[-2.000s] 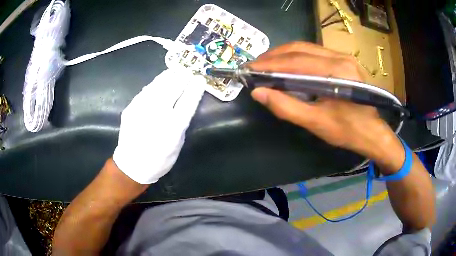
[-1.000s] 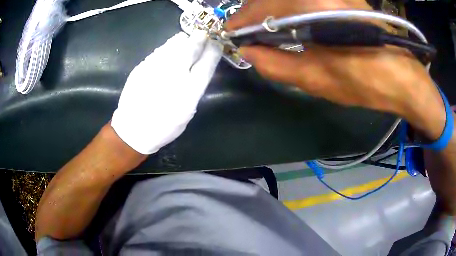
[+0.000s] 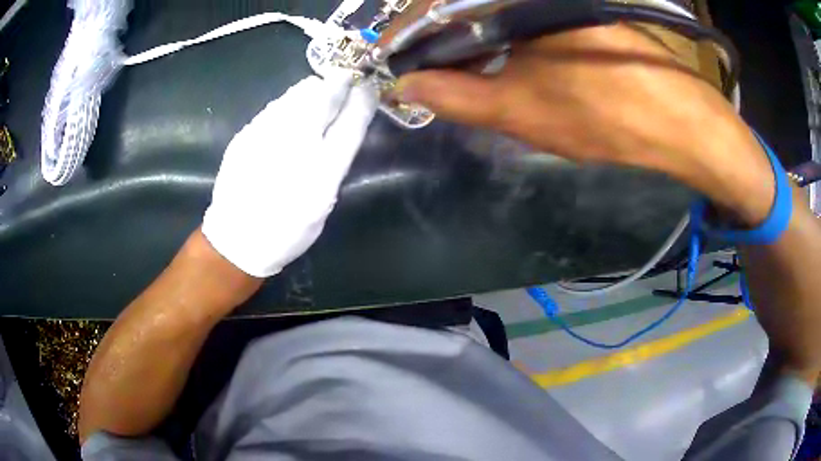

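Note:
A white socket housing (image 3: 327,52) with metal contacts and a small blue part lies on the dark mat at the top centre, cut off by the frame's top and partly covered by both hands. My left hand (image 3: 286,176), in a white glove, has its fingertips at the housing's near left side; whether they grip it or a small part is hidden. My bare right hand (image 3: 576,103) holds the black soldering iron (image 3: 518,25), with a pale tube along it. The iron's tip is inside the housing, close to the gloved fingertips.
A bundled white cord (image 3: 81,99) in clear plastic lies at the left and runs to the housing. A blue strap (image 3: 776,203) circles my right wrist, its cord hanging below. A cardboard tray (image 3: 705,61) shows partly behind my right arm. Brass pieces (image 3: 59,369) lie at the lower left.
The view has shifted, so the housing now sits higher and is cut off, compared with the oldest frame. The iron's rear is raised and tilted more. Faint smoke now shows over the mat.

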